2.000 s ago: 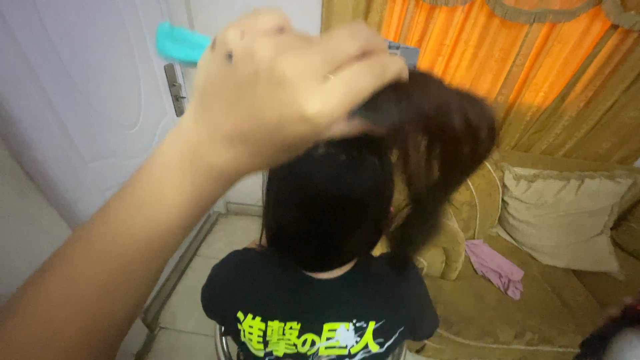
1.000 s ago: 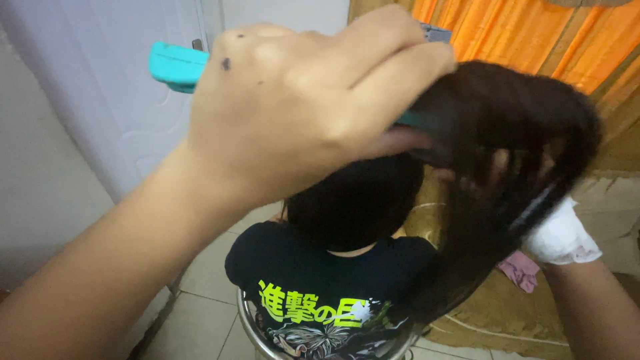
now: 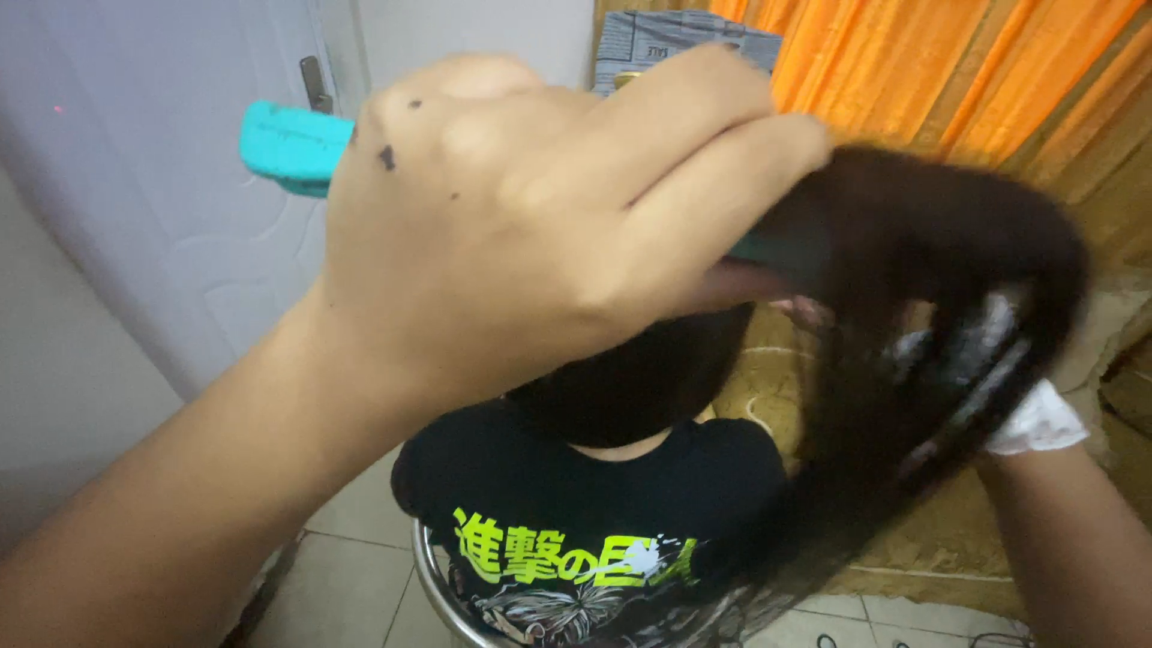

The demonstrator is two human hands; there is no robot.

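My left hand is closed around a turquoise tool, whose end sticks out on its left side; what kind of tool it is cannot be told. Long dark hair hangs from beyond my fingers toward the right. Behind that hair is my right hand, mostly hidden, with a white wrap or glove near the wrist; its grip is not visible. Below sits a person seen from the back, in a black T-shirt with yellow-green print, the head partly covered by my left hand.
The person's seat has a metal rim. A white door with a handle stands at left. Orange curtains hang behind, beside a grey printed item. A brown sofa is at right, above floor tiles.
Two seconds ago my right hand was not plainly seen; it now shows at the right behind the hair. The lifted hair reaches farther right, and my left hand still holds the turquoise tool.
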